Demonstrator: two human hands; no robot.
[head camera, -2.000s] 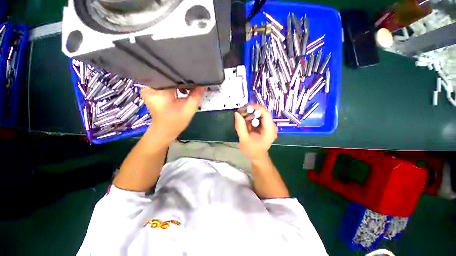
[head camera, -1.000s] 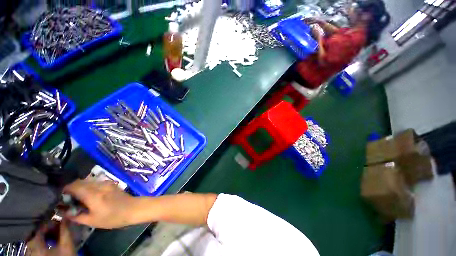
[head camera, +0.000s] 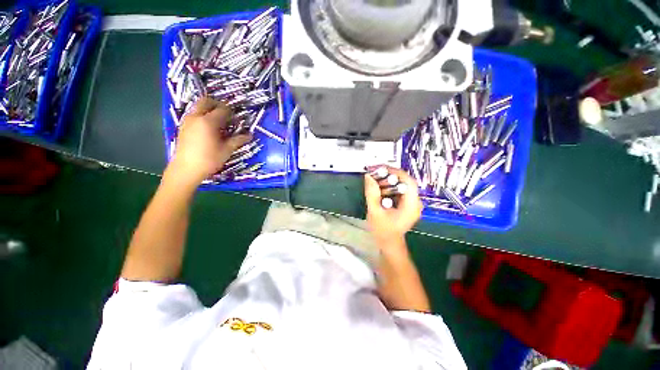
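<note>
My left hand (head camera: 206, 141) is over the left parts bin (head camera: 291, 162), its fingers among the heaped metal tubes (head camera: 250, 72); whether it grips one cannot be told. My right hand (head camera: 394, 206) is shut on several metal tubes, their white round ends (head camera: 388, 203) facing up, just in front of the base plate (head camera: 347, 155). The pneumatic press (head camera: 373, 108) stands between the two bins above the plate and hides the press fixture. The right parts bin (head camera: 506, 209) holds tubes more spread out.
More blue bins of tubes (head camera: 51, 87) stand at the far left. An air fitting (head camera: 537, 33) juts from the press. A black flat rectangle (head camera: 561, 119), an amber bottle (head camera: 622, 81) and white parts (head camera: 648, 148) lie right. A red stool (head camera: 543, 303) stands on the floor.
The view has swung back from the right side to the press and bins. My left hand has moved from the press to the left bin. My right hand has come away from the press.
</note>
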